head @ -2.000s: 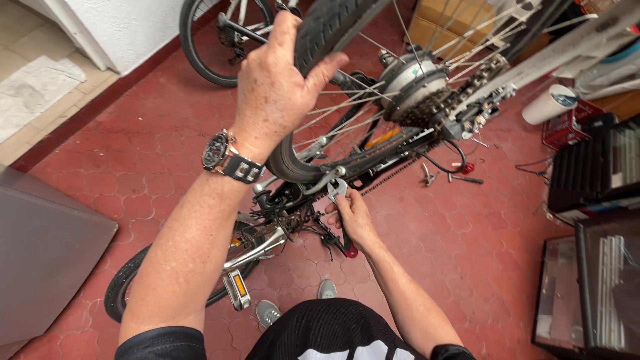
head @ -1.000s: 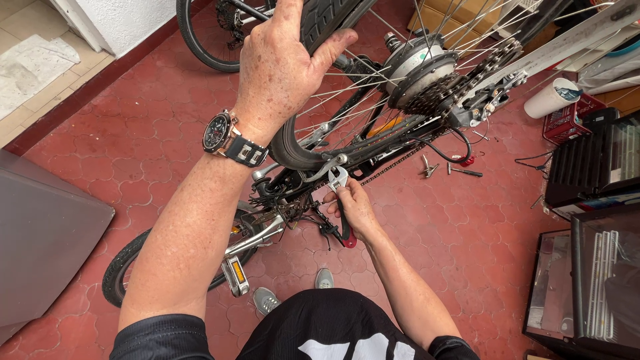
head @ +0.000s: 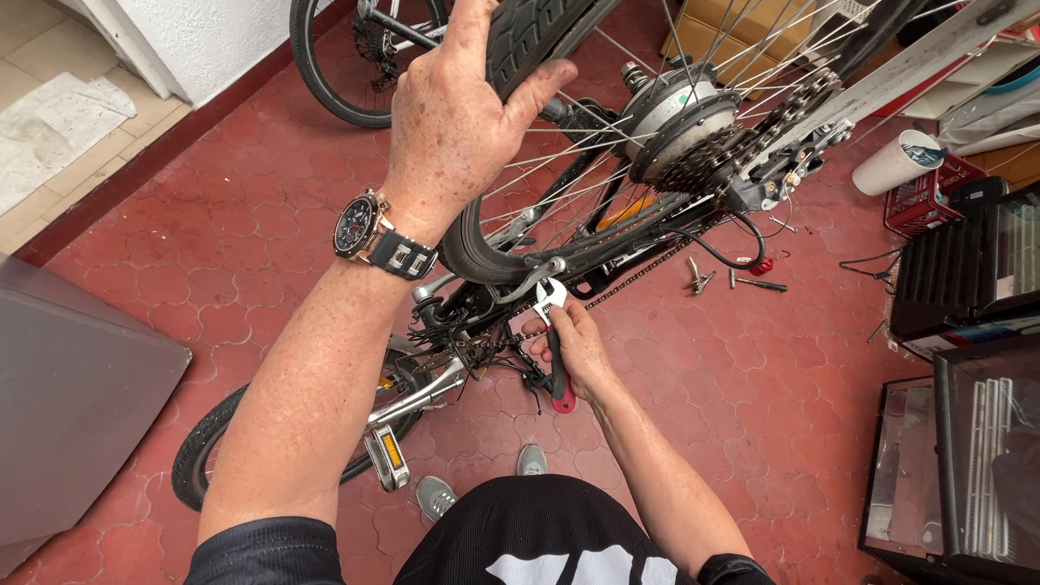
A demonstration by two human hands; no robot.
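My left hand [head: 459, 122], with a watch on its wrist, grips the black rear tire [head: 528, 41] of an electric bicycle, thumb on one side and fingers partly hidden behind it. My right hand [head: 575, 345] holds an adjustable wrench [head: 557, 357] with a black and red handle. The wrench's silver jaws point up beside the bicycle's chain and frame, close to the lower edge of the tire; whether they touch a part, I cannot tell. Right of the spokes sit the silver hub motor [head: 678, 110] and the rear sprockets [head: 707, 166]. A pedal [head: 387, 457] with an orange reflector hangs lower left.
Loose tools, among them a black-handled one [head: 760, 282], lie on the red tiled floor. A second bicycle's wheel [head: 345, 73] stands at the top. At the right are a white bucket [head: 890, 166], a red crate [head: 918, 203] and black cabinets [head: 946, 471]. A grey box [head: 73, 406] stands left.
The wheel and my left hand on the tire sit slightly higher in the view. My right hand keeps the wrench near the same spot by the frame.
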